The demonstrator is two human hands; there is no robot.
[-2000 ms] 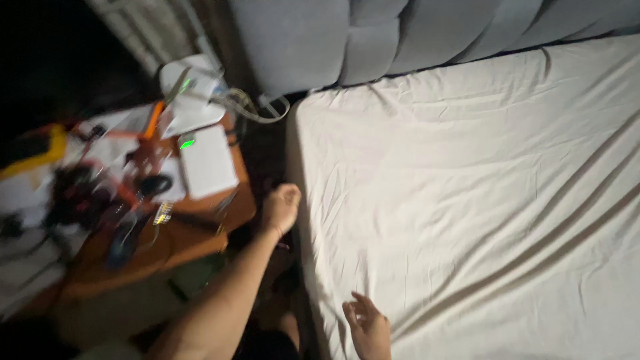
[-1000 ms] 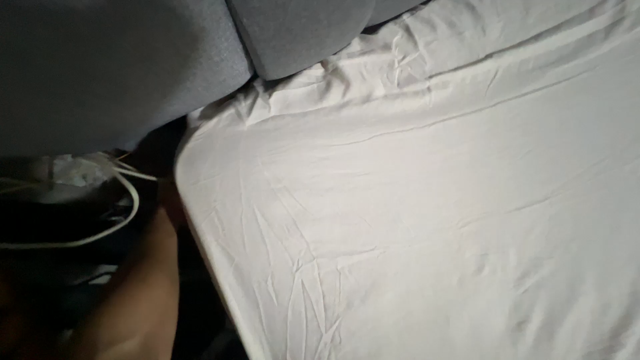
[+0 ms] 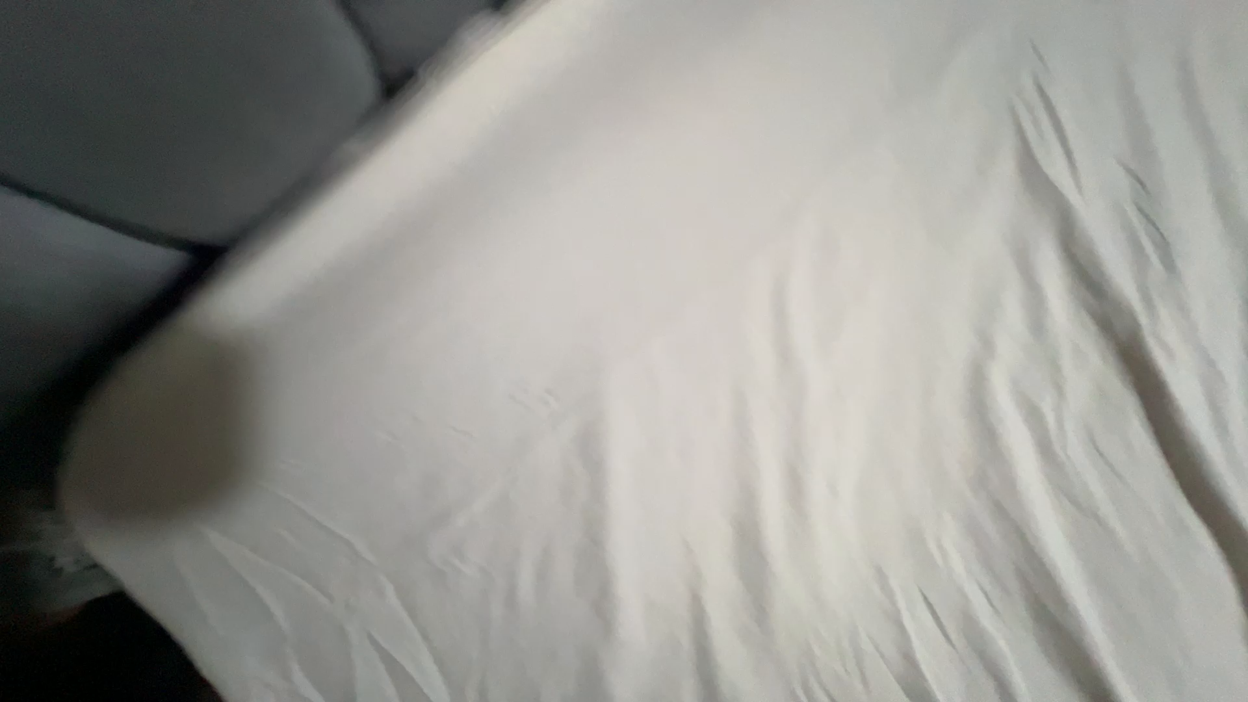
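Note:
A pale fitted sheet [image 3: 624,390] covers the mattress and fills most of the head view, blurred in places. Its rounded corner [image 3: 146,439] lies at the left, under a dark shadow. Long wrinkles run down the sheet toward the lower right. Neither my left hand nor my right hand can be made out, so what they hold or touch is hidden.
A grey upholstered headboard [image 3: 175,107] in padded panels stands along the upper left, close against the mattress edge. Below the corner at the far left is a dark gap with an unclear pale object [image 3: 49,556].
The view has swung and moved closer over the bed. The forearm seen at the lower left one second ago is out of sight, as are the cables; the cluttered side table was visible two seconds ago.

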